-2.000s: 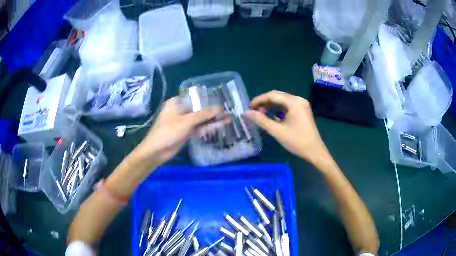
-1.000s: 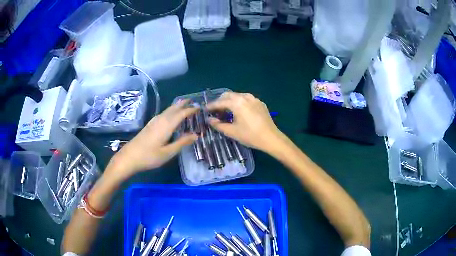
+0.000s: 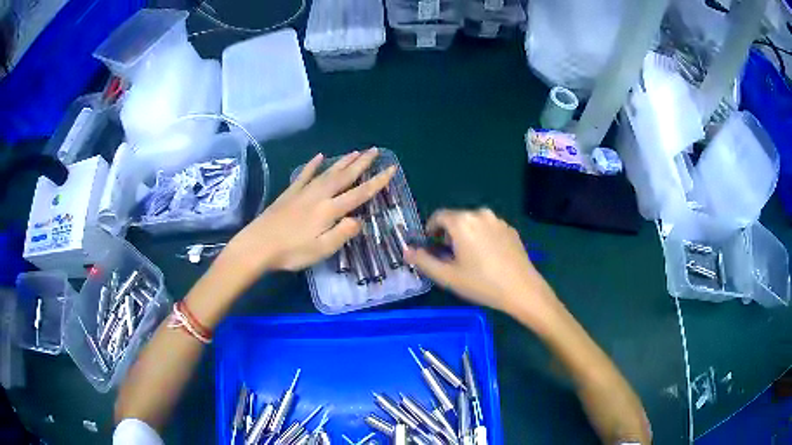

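A clear packing box [image 3: 354, 298] stands behind the blue parts tray [image 3: 352, 326]. Several silver metal cylinders [image 3: 373, 261] lie side by side in it, wide ends toward me. My left hand [image 3: 304, 217] lies over the box's left and rear part with fingers spread, covering some cylinders. My right hand [image 3: 482, 256] is at the box's right edge, fingers curled, fingertips at the rightmost cylinder; something dark shows between its fingers. A blurred blue bit shows beyond that hand; whether it holds a tool cannot be told. Loose cylinders lie in the blue tray.
At left are a side parts box [image 3: 122, 317], a small-bag box [image 3: 195, 191] and a white carton [image 3: 65, 217]. At right are a black block holder [image 3: 582, 200] and an open clear container [image 3: 708, 261]. Stacked containers [image 3: 345, 30] stand at the rear.
My right hand has moved from over the box to its right edge. My left hand has shifted right and its fingers now spread over the cylinders. More of the right-hand cylinders were visible before.
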